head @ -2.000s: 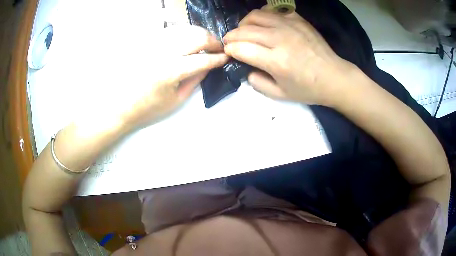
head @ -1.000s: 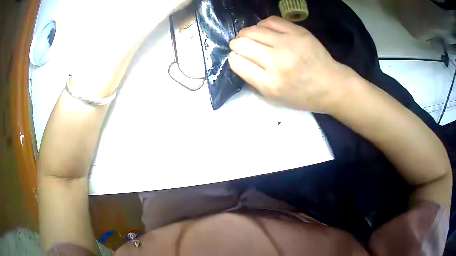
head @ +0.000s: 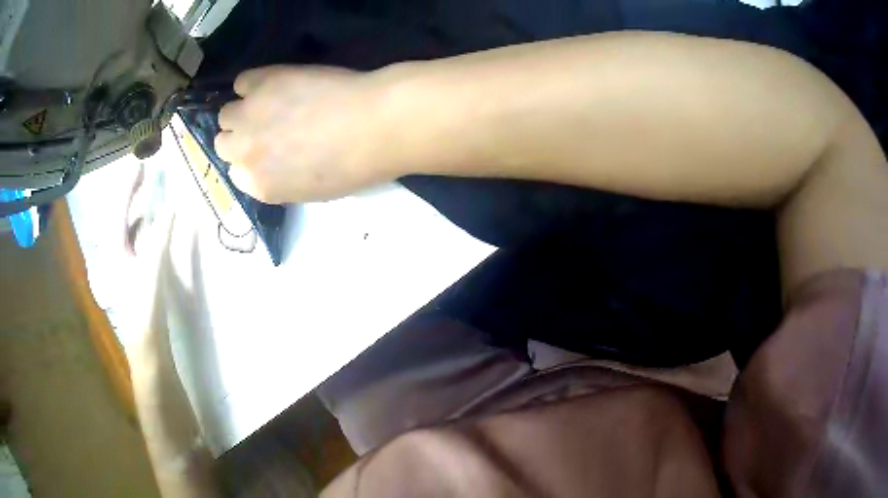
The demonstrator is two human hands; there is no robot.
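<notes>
The black strip (head: pixel 273 239) lies slanting on the white table, its pointed end toward me. My right hand (head: pixel 302 134) is on the strip beside the machine, fingers curled on it; the fingertips are partly hidden. My left hand (head: pixel 154 209) is blurred and washed out by glare at the left, so its fingers cannot be made out. The grey-looking sewing machine head (head: pixel 83 68) stands at the top left with a knurled knob (head: pixel 146 139). Large matte black cloth (head: pixel 604 267) spreads behind and below my right arm and over my lap.
A tan plate (head: pixel 206 175) and a thin wire loop (head: pixel 237 240) lie left of the strip. A light-blue object (head: pixel 26 226) is at the far left under the machine head. The white table (head: pixel 321 311) has a wood-coloured left edge and a front edge near my lap.
The view has turned and shifted, bringing the machine head into sight. My left hand, last out of frame at the top, is now at the left. My right hand stays at the strip.
</notes>
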